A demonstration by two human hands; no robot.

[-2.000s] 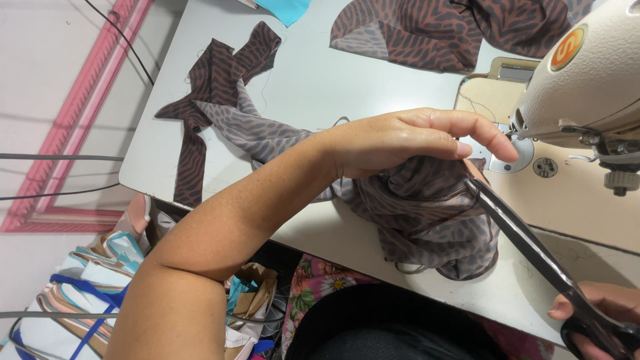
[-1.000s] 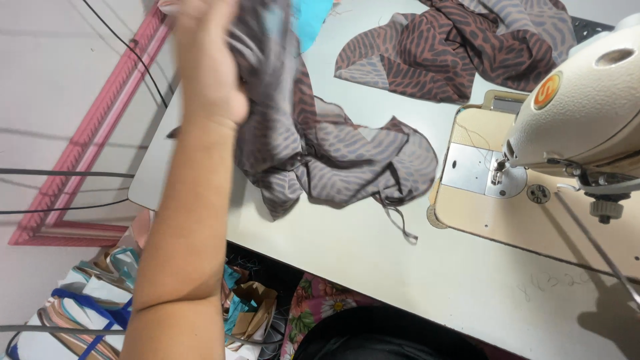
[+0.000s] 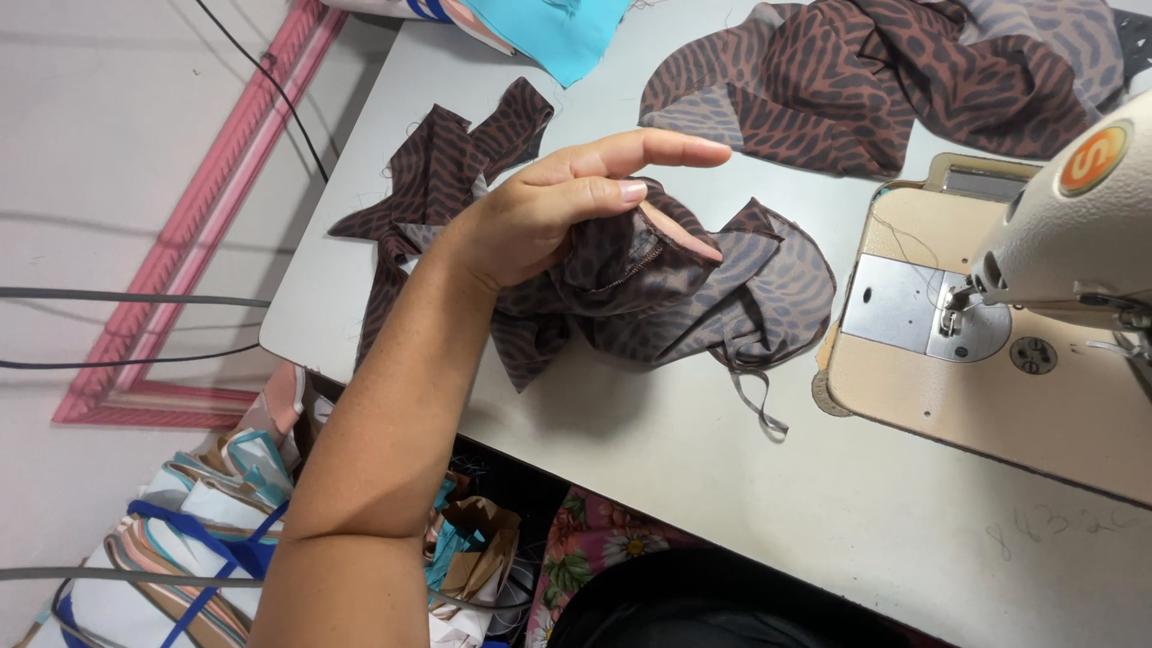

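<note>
My left hand [image 3: 549,202] is at the middle of the view, some of its fingers wrapped in a dark animal-print fabric piece [image 3: 630,270] with a stitched edge. Its thumb and index finger stretch out to the right, above the fabric. The same printed fabric spreads over the white table, with a thin strap [image 3: 760,409] trailing from its lower right side. Dark printed pieces [image 3: 427,171] lie left of the hand, partly behind the wrist. A sewing machine [image 3: 1071,216] stands at the right, its presser foot [image 3: 951,315] over the metal plate. My right hand is out of view.
Another heap of printed fabric [image 3: 810,85] lies at the table's back, near a turquoise cloth [image 3: 562,36]. A pink frame [image 3: 171,243] leans on the wall at the left. Bundled fabric pieces [image 3: 171,540] are below the table's left edge [image 3: 306,360], with cables crossing nearby.
The scissors and my right hand, seen at the lower right two seconds ago, are out of view. The printed fabric has moved left from beside the needle. My left hand has come down from the upper left.
</note>
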